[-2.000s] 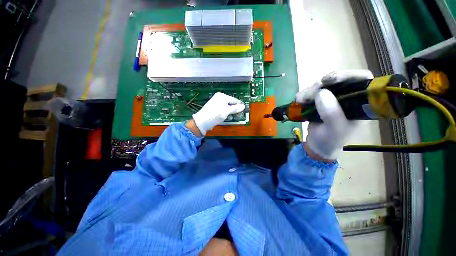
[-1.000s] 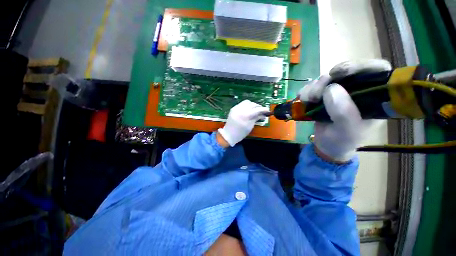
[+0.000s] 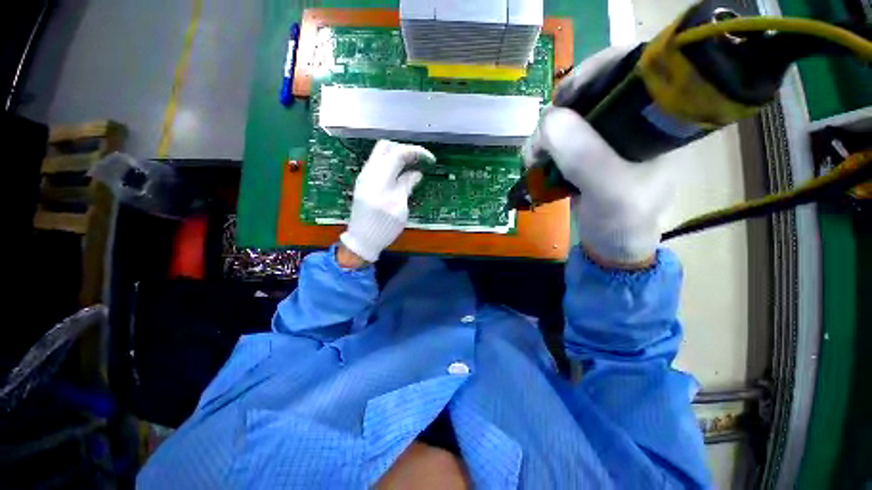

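Observation:
The green circuit board (image 3: 459,201) lies on the orange-brown fixture (image 3: 547,230), with a long white-silver heatsink (image 3: 430,113) across its middle and a grey finned heatsink (image 3: 470,33) at its far side. My left hand (image 3: 382,196), in a white glove, is over the board's near left part, fingers curled near the long heatsink; whether it pinches a small part cannot be told. My right hand (image 3: 607,182), gloved, grips the thick black electric screwdriver (image 3: 636,105). The screwdriver's tip points down-left at the board's near right corner; contact is unclear.
A blue marker pen (image 3: 289,65) lies at the fixture's far left. A dark bin with loose shiny screws (image 3: 258,260) and a red-orange item (image 3: 189,247) is at left. A pale conveyor (image 3: 712,335) runs at right. The yellow-and-black cable (image 3: 784,203) loops right.
My left hand has moved left and away from the screwdriver tip, toward the long heatsink. The screwdriver has tilted, its rear end now higher and its tip lower left over the board's corner.

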